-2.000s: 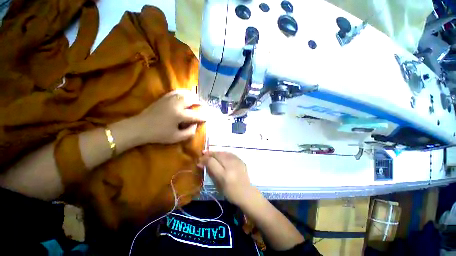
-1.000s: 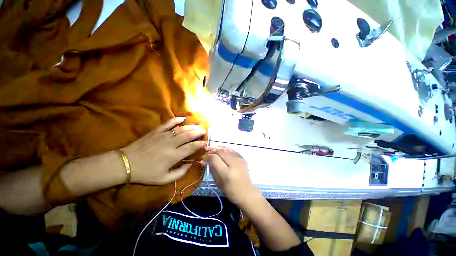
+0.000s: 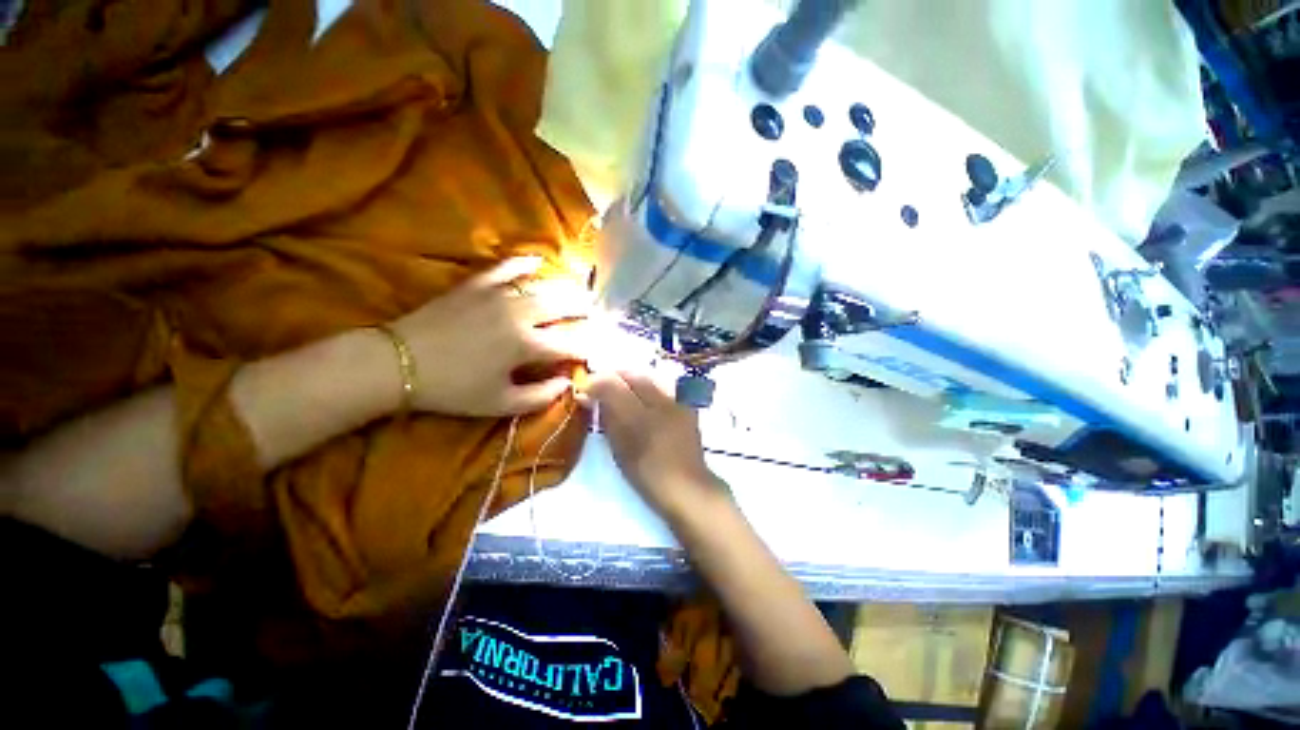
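Note:
A rust-brown garment [image 3: 342, 200] lies gathered left of the white sewing machine [image 3: 912, 271], its right edge under the bright lamp glare by the needle area. My left hand [image 3: 499, 342] presses flat on the garment near that edge, fingers spread towards the needle area. A rust strap loops round my left forearm. My right hand [image 3: 635, 421] pinches the garment's edge just in front of the needle area, close to my left fingertips. A thin white cord [image 3: 535, 478] hangs in a loop from near my fingers. The glare hides the presser foot and needle.
Thread snips [image 3: 873, 466] lie on the white table [image 3: 770, 521] under the machine arm. A measuring strip runs along the table's front edge. Pale yellow cloth [image 3: 1084, 86] drapes behind the machine. Cardboard boxes [image 3: 920, 653] stand below the table at the right.
Both hands have moved up towards the needle area with the garment's edge. The cord loop hangs straighter. The view has shifted, showing more of the cloth behind the machine.

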